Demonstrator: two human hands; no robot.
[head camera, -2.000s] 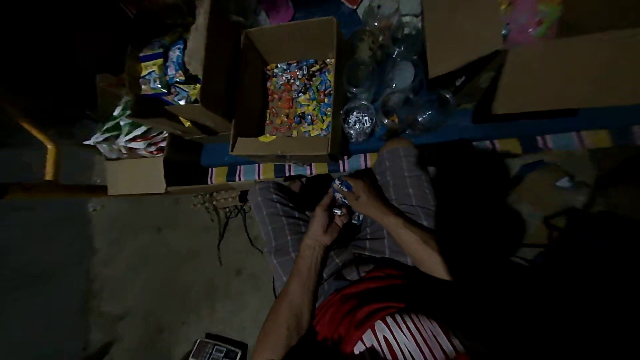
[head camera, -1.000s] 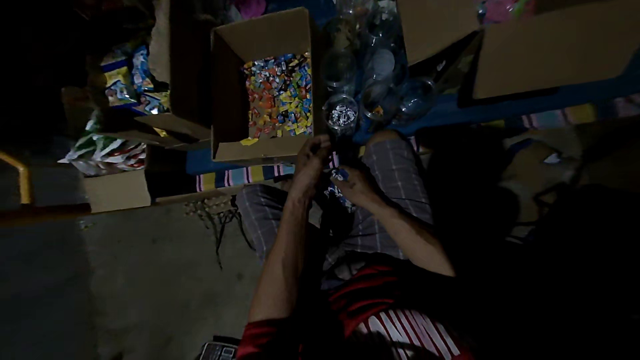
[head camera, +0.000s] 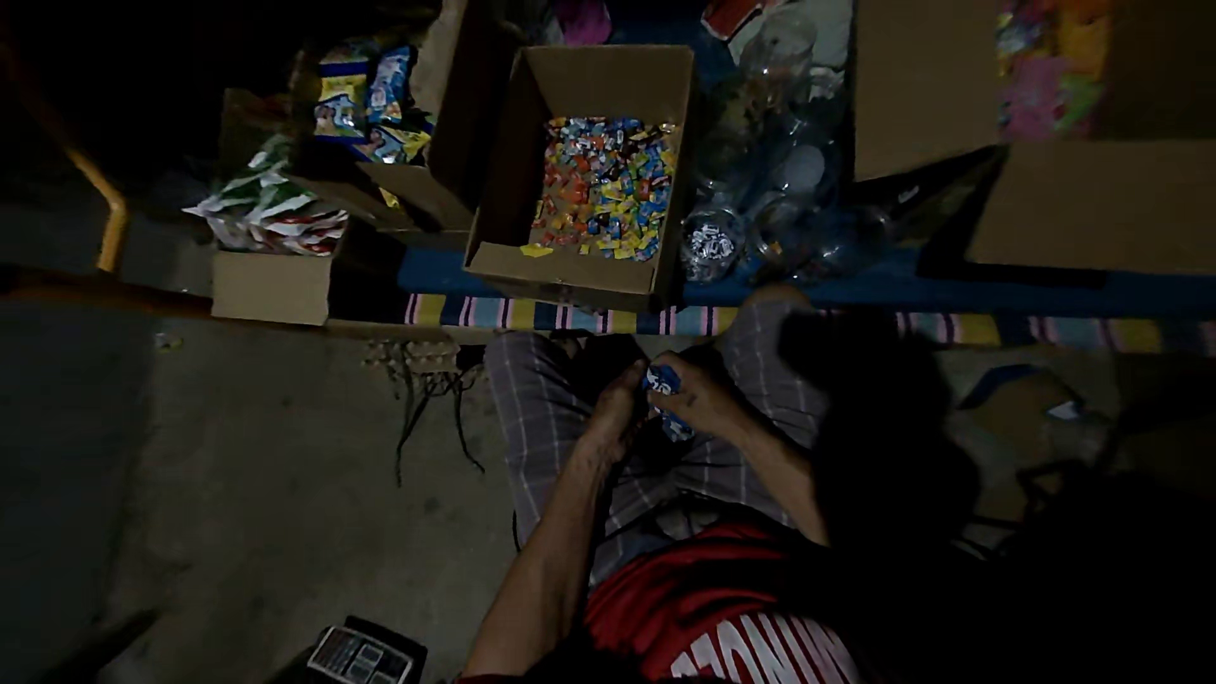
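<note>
Between my knees, my left hand (head camera: 619, 407) and my right hand (head camera: 698, 397) both grip a blue and white plastic packet (head camera: 662, 382). Its lower part hangs below my fingers over my lap; the contents cannot be made out. In front of me stands an open cardboard box (head camera: 560, 268) with many small wrapped candies (head camera: 608, 190) in it. Right of the box is a clear round jar (head camera: 711, 245) with small silvery-white pieces inside.
More clear jars (head camera: 798, 169) stand behind and beside it. Left are a cardboard box with blue and yellow packets (head camera: 340, 103) and a small box (head camera: 271, 287) with green, red and white packaging. Larger cardboard boxes (head camera: 1092, 204) stand right. A striped cloth (head camera: 570, 317) edges the surface.
My left hand was raised near the front edge of the candy box one second ago; now it is back down at the packet beside my right hand.
</note>
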